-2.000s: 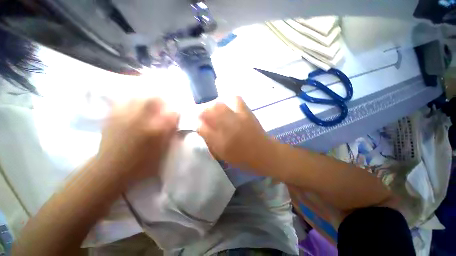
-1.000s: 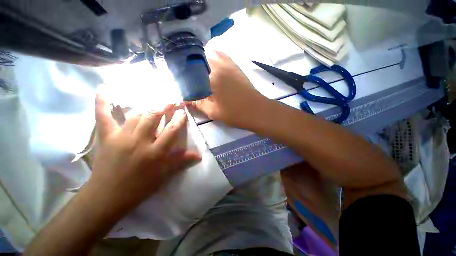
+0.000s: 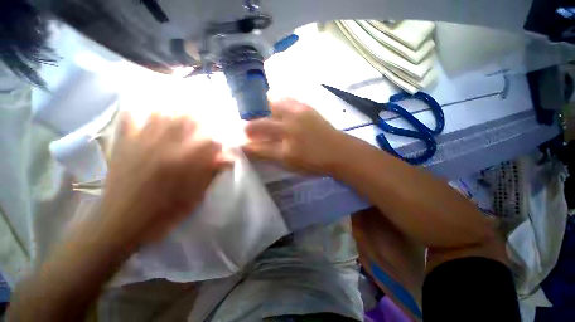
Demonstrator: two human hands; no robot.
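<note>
A white garment panel (image 3: 214,220) lies under my hands and hangs over the table's front edge onto my lap. My left hand (image 3: 161,166) is blurred and lies on the cloth, left of the needle area. My right hand (image 3: 287,135) is at the cloth's right edge, its fingertips bent against the cloth beside the blue-grey cylinder (image 3: 250,94). The needle and presser foot are lost in lamp glare. A folded white strip (image 3: 79,144) sticks out left of my left hand.
The sewing machine head (image 3: 189,19) spans the top. Scissors (image 3: 406,122) with blue handles lie right of my right hand. Stacked cream pieces (image 3: 400,47) lie behind them. A scrap basket (image 3: 507,188) with cloth stands lower right. Dark bristles (image 3: 25,44) hang upper left.
My right hand has drawn back from behind the cylinder to its front right. My left hand's spread fingers have drawn closer together. The white strip at left now stands out from the cloth.
</note>
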